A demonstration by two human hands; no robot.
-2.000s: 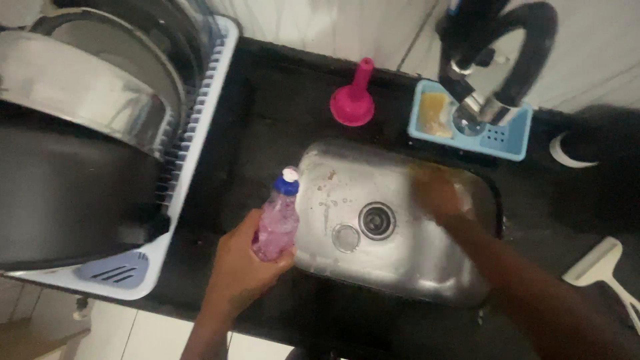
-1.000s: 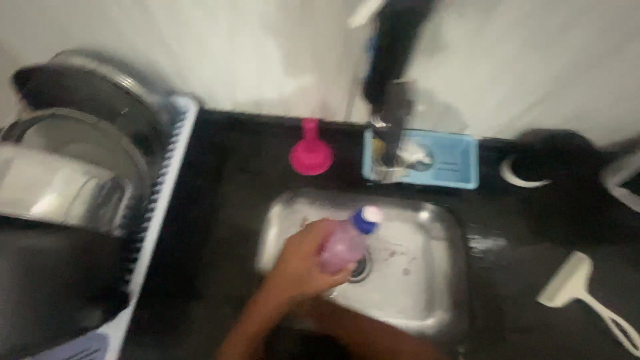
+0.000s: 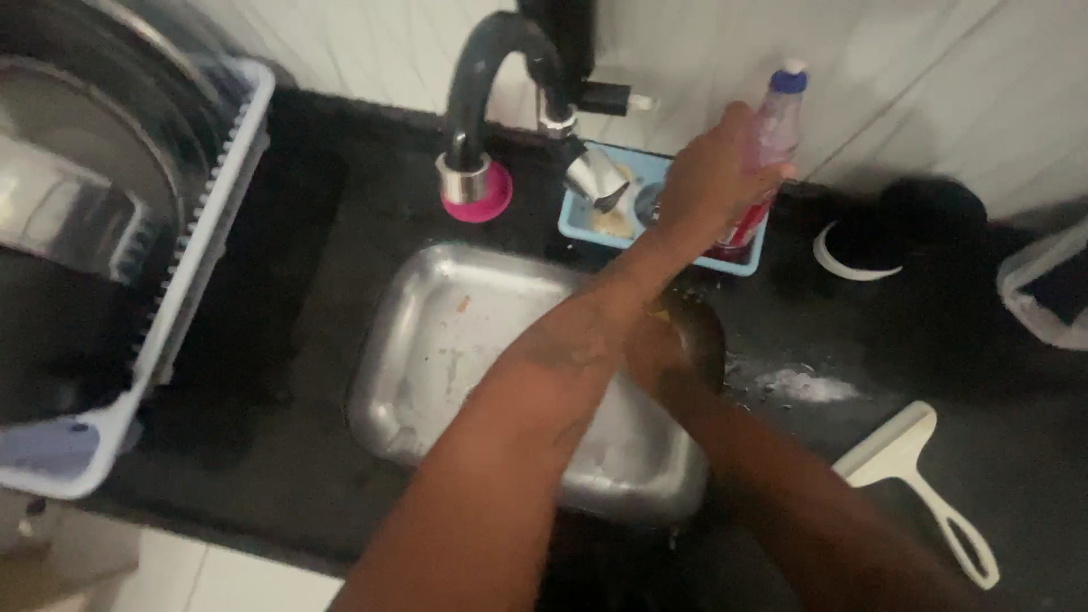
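My left hand [image 3: 710, 183] is closed around a pink dish soap bottle [image 3: 775, 127] with a blue and white cap, over the right part of a light blue sink caddy [image 3: 586, 231]. Under my left forearm, my right hand [image 3: 659, 344] is at the right side of the steel sink [image 3: 450, 357]. Something yellow, perhaps a sponge [image 3: 661, 315], shows at its fingers; the grip is mostly hidden. A pale sponge [image 3: 612, 223] lies in the caddy. The black faucet [image 3: 501, 42] arches in front of it, with a second metal spout end beside it.
A pink funnel [image 3: 497, 194] stands behind the faucet's end. At the left, a pale blue dish rack [image 3: 183, 280] holds pots. A white squeegee [image 3: 905, 450] lies on the black counter [image 3: 280, 425] at the right, near white foam [image 3: 807, 385]. Farther back is a black item with a white curved edge [image 3: 850, 262].
My left hand has carried the soap bottle from the sink's left side, across the basin, to the caddy at the back right. My right hand stays low around the sink. The view has shifted.
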